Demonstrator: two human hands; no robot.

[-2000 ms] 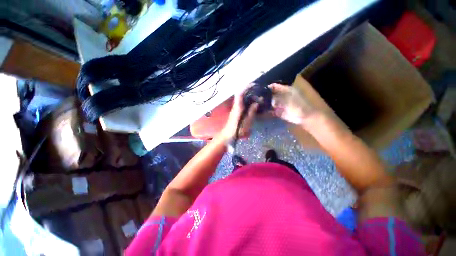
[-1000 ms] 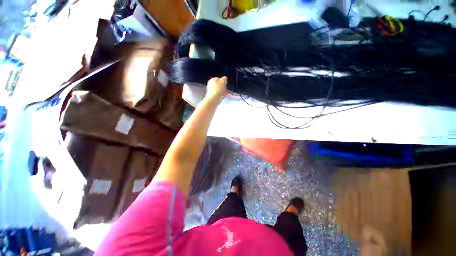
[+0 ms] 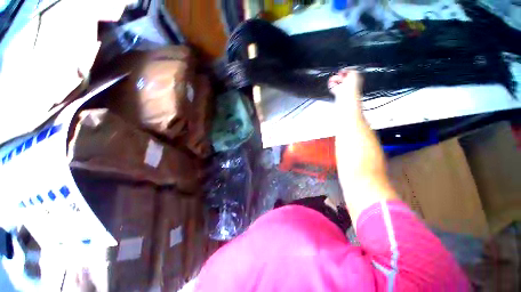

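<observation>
A long pile of black cables (image 3: 417, 63) lies along the white table (image 3: 291, 125), looped over at its left end. My right hand (image 3: 346, 82) is at the pile's front edge, its fingers closed on black cable strands; blur hides exactly how many. A few loose strands curve over the white tabletop on both sides of my wrist. My left hand is not in view.
Brown wrapped parcels (image 3: 134, 148) are stacked at the left, with crinkled clear plastic (image 3: 231, 194) beside them. An orange-red stool (image 3: 308, 157) is under the table edge. A brown carton (image 3: 437, 179) stands at the right. Yellow and red items lie behind the pile.
My left hand, which was at the pile's left end, has left the picture. My right arm has come in and reaches to the pile. The view has shifted.
</observation>
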